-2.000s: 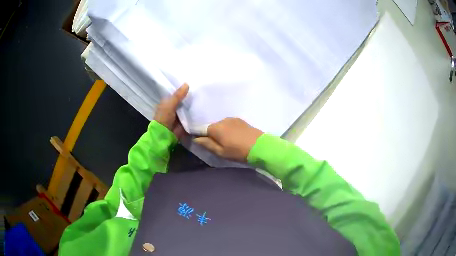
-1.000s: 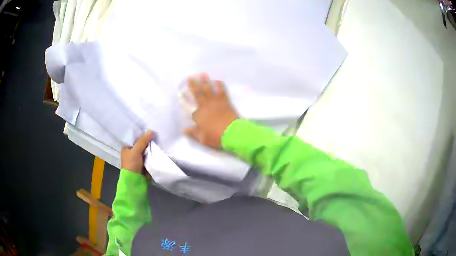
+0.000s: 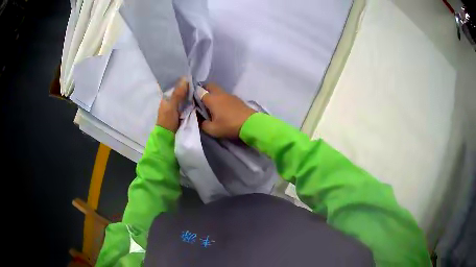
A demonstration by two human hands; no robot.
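A pale blue-lavender sheet [image 3: 227,161] is bunched and creased between my hands, with a folded part rising to the top of the view. My left hand [image 3: 173,107] grips its gathered part from the left. My right hand [image 3: 224,110] grips it from the right, close to the left hand; a pale band shows on a finger. The fingertips are partly hidden in the folds. Under it lies a stack of lavender sheets [image 3: 292,57]. To the right lies a flat cream-white sheet stack [image 3: 391,104].
Layered cream-white sheets [image 3: 86,47] stand at the upper left. A wooden rack [image 3: 94,214] and a yellow floor line [image 3: 95,180] are at the lower left on the dark floor. A small metallic item [image 3: 463,18] is at the upper right. Grey-blue strips are at the right edge.
The spread sheet is now gathered up into a creased bunch. My right hand has gone from lying flat on it to gripping it beside my left hand, which has moved up and right.
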